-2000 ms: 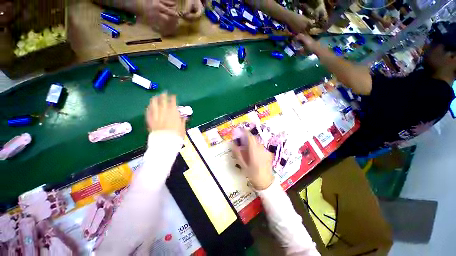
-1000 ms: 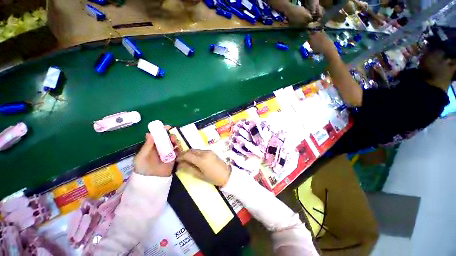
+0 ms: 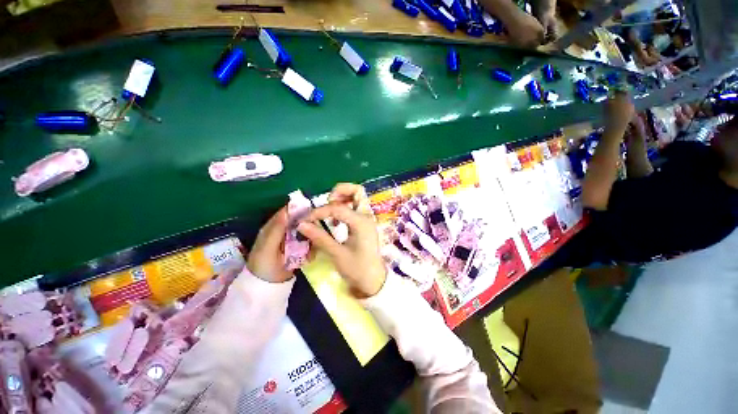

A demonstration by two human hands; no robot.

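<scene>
My left hand (image 3: pixel 270 249) holds a pink housing (image 3: pixel 297 230) upright above the near belt edge. My right hand (image 3: pixel 350 242) is at the housing, its thumb and fingertips on a dark square pad (image 3: pixel 302 235) on the housing's face. A yellow backing sheet (image 3: pixel 348 311) lies under my hands on a black mat (image 3: pixel 317 327). Partly assembled pink units with dark squares (image 3: pixel 464 252) are piled on the sheet at right. More pink housings (image 3: pixel 154 372) are piled at left.
Two pink housings (image 3: pixel 245 167) and several blue battery packs (image 3: pixel 302 84) lie on the green belt (image 3: pixel 186 121). An open carton (image 3: pixel 558 348) is below the bench at right. A person in a dark top (image 3: pixel 680 202) reaches over the belt at right. Another person's hands show across the belt.
The held housing was turned, and its face with the dark square now shows. My right hand moved up onto it. The view shifted, so the belt items appear further right.
</scene>
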